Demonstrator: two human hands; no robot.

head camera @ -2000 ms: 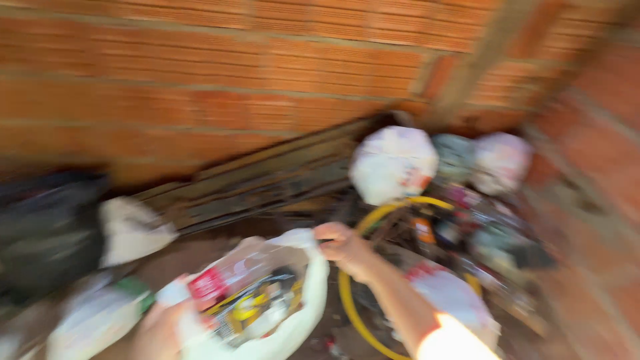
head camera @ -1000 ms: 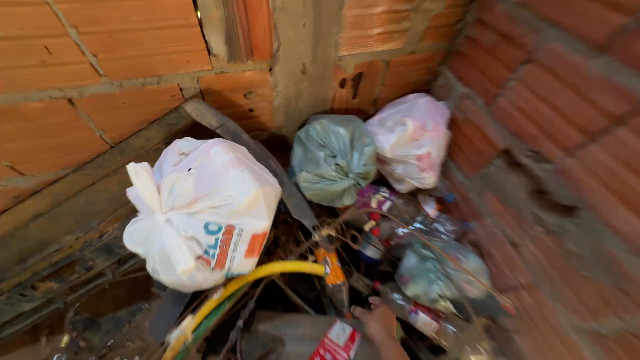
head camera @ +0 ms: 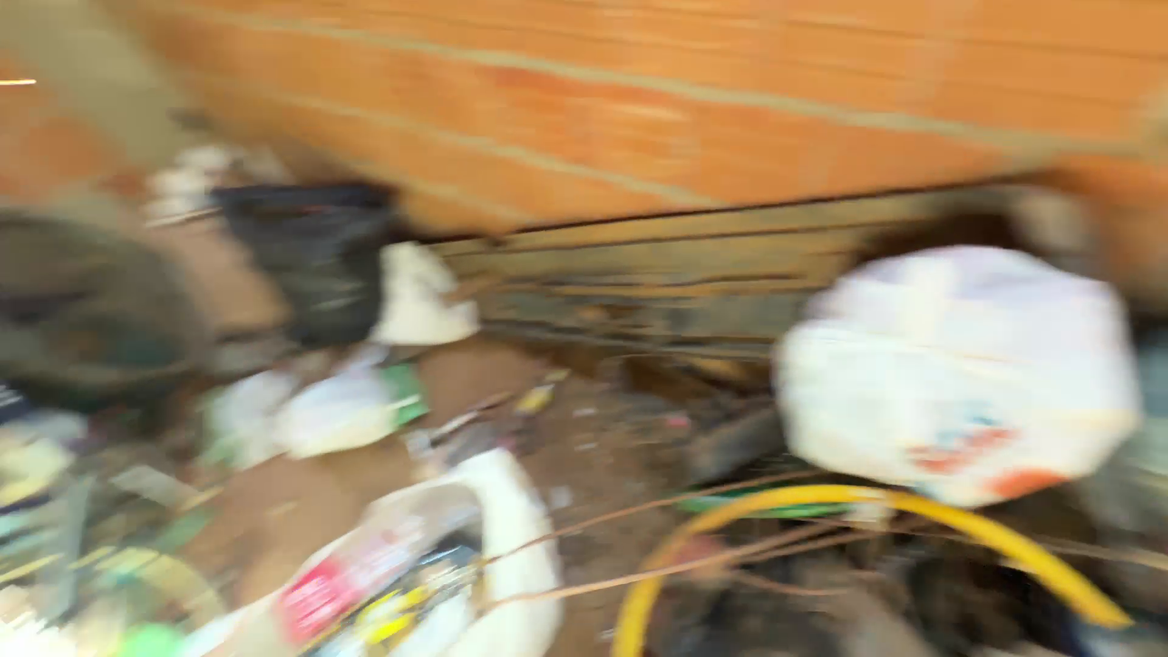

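Neither of my hands shows in the head view, which is strongly blurred. At the bottom, an open white plastic bag (head camera: pixel 525 547) holds a clear plastic bottle with a red label (head camera: pixel 315 598) and some yellow items (head camera: pixel 392 616). Thin brown wires or twigs (head camera: pixel 630 579) stretch from the bag's opening toward a curved yellow hose (head camera: pixel 785 497) at the lower right. Above the hose sits a full white plastic bag (head camera: pixel 949 374) with red and blue print.
Long boards (head camera: pixel 657 251) lie along the brick wall (head camera: pixel 639 128). A black bag (head camera: pixel 315 255), a small white bag (head camera: pixel 415 297) and another whitish bag (head camera: pixel 338 411) are at the left. Mixed litter (head camera: pixel 119 538) covers the lower left. A dark round object (head camera: pixel 82 310) stands at the left edge.
Two seconds ago my hands held the open white bag's rim; a second ago one hand was low among the litter. Both are now out of view. The view has swung left.
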